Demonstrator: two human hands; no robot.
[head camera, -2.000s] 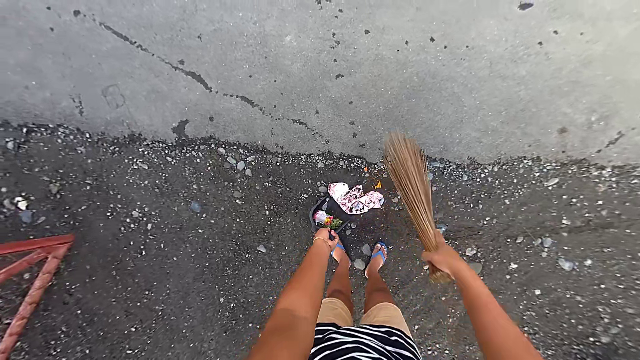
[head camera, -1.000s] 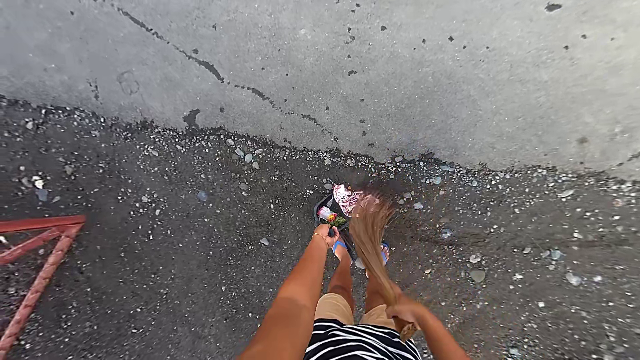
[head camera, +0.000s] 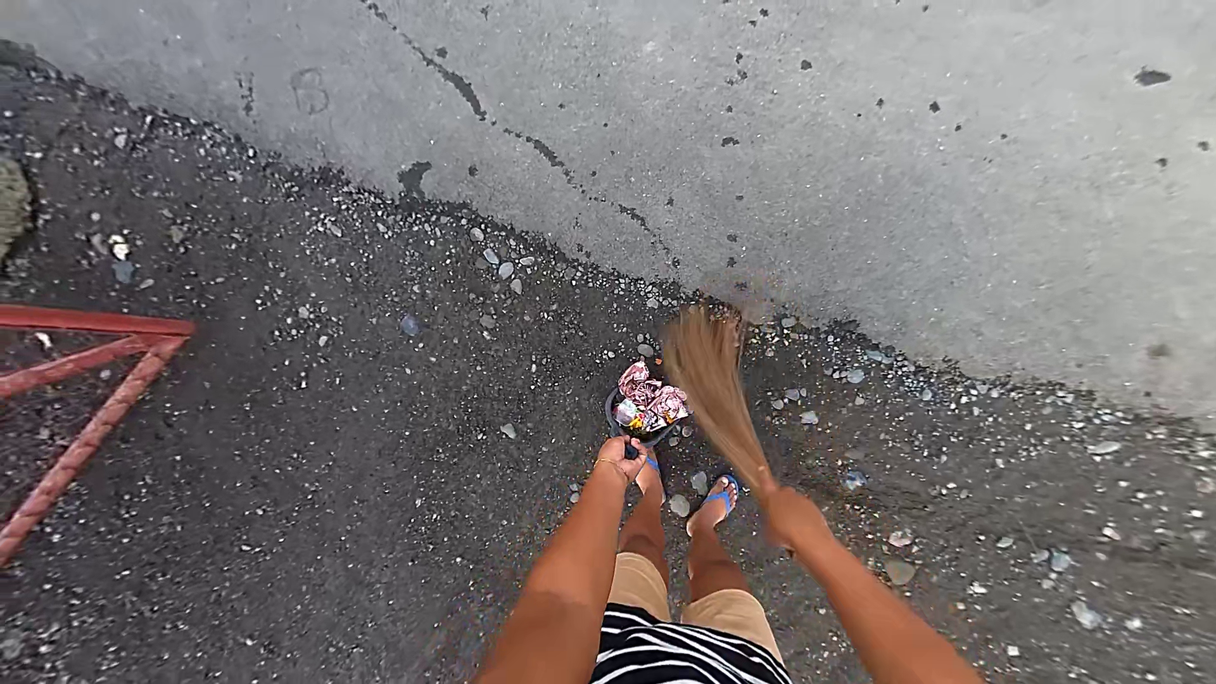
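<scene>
My left hand (head camera: 621, 459) grips the short handle of a dark dustpan or scoop (head camera: 611, 410) just in front of my left foot. Crumpled pink-and-white wrappers or plastic (head camera: 654, 397) lie in it, with some yellow and green bits among them. My right hand (head camera: 794, 519) is closed around the bound end of a stick broom (head camera: 712, 380). Its bristles, blurred, fan out to the right of the scoop and reach the edge of the concrete.
Pale concrete pavement (head camera: 855, 171) spans the upper part. Dark ground with scattered pebbles lies below it. A red metal frame (head camera: 95, 323) stands at the left, with a rock (head camera: 11, 204) above it. My feet wear blue flip-flops (head camera: 726, 498).
The pink-and-white litter, spread beyond the scoop earlier, now sits bunched in it. The broom swung in over the litter, then out to the right and forward. The view has tilted somewhat.
</scene>
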